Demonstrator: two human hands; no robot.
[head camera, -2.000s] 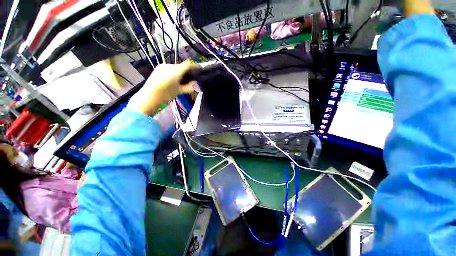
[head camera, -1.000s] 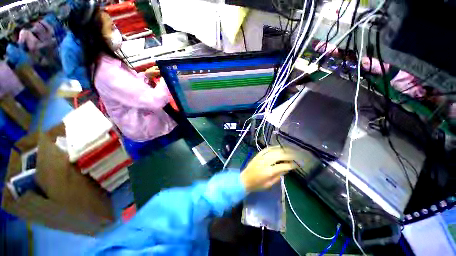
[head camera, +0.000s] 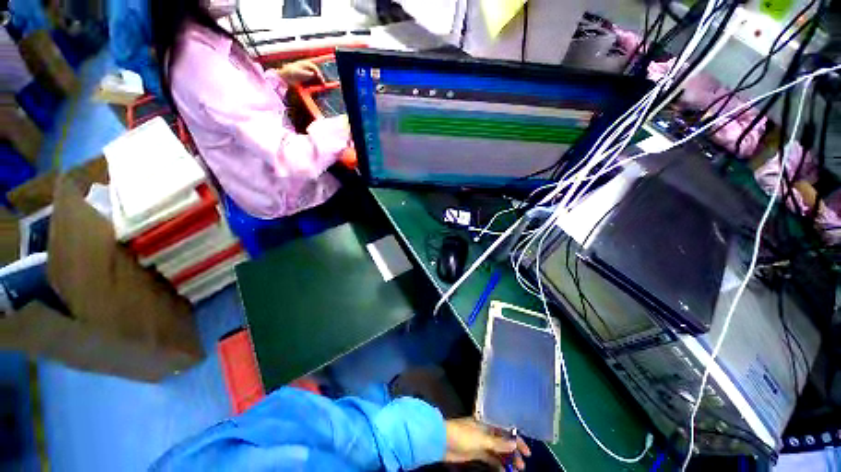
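Note:
A pale-framed flat fixture with a grey panel (head camera: 521, 373) lies on the green bench at its near edge. My left hand (head camera: 484, 444) is at the fixture's lower edge, its fingers by a small plug or cable end there; whether they grip it is unclear. The hand is partly cut off by the bottom of the picture. A thin white cable (head camera: 574, 396) runs down beside the fixture, its end lying on the bench. A black tablet (head camera: 659, 244) rests on a large grey instrument (head camera: 636, 346). My right hand is out of the picture.
A monitor (head camera: 479, 129) with green rows stands behind a black mouse (head camera: 453, 257). White cables (head camera: 609, 161) hang across the right. A dark green board (head camera: 318, 300) is left of the bench, with stacked trays (head camera: 175, 226), a carton (head camera: 115, 286) and a person in pink (head camera: 244, 120) beyond.
The view has swung left. My left hand has moved from beside the instrument down to the fixture's lower edge. My right arm, seen two seconds ago, is out of view.

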